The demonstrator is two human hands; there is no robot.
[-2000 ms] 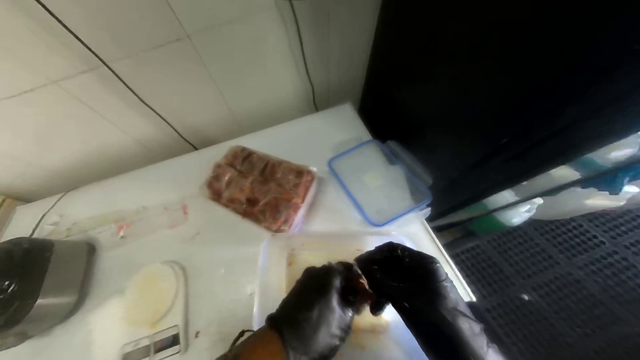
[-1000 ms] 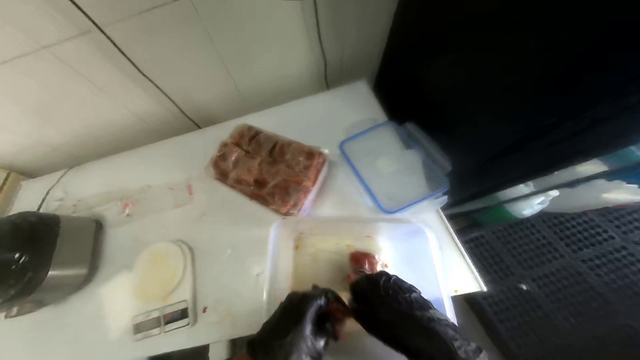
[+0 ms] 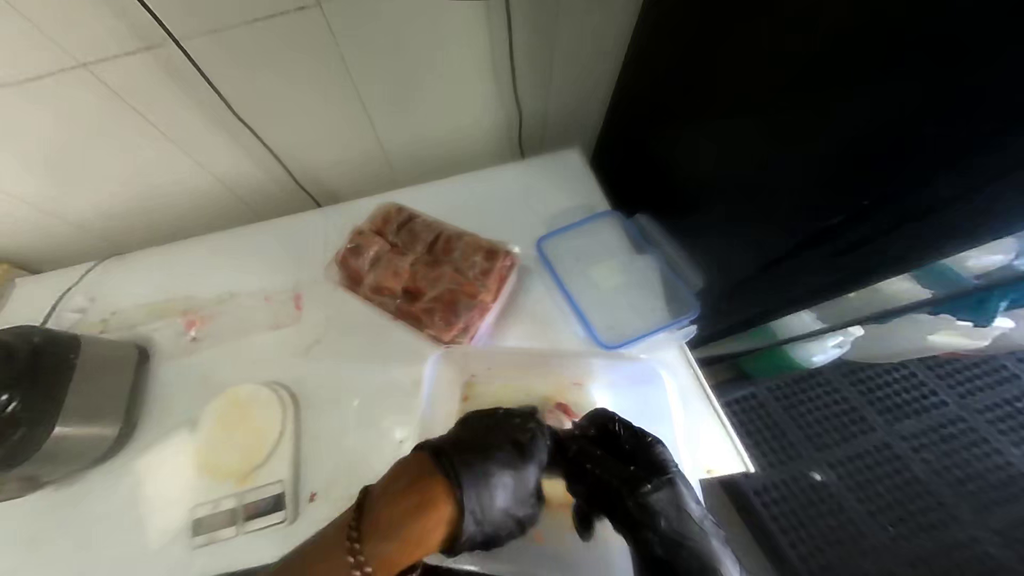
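Both hands wear black gloves and meet over a white plastic tub at the table's near right. My left hand is curled, its fingers against those of my right hand. What lies between the fingers is hidden, so I cannot tell what either hand holds. Just beyond the fingertips a small piece of red meat shows inside the tub. Behind the tub lies a clear-wrapped pack of meat chunks. To its right rests a clear plastic lid with a blue seal.
A digital kitchen scale with a round pale plate stands at the left, beside a steel and black appliance. A stained clear plastic sheet lies behind the scale. Plastic bottles stand right of the table, above a black grid mat.
One second ago my hands were lower in the tub, with the red meat beside my right hand more exposed. Now they are closed together in front of it.
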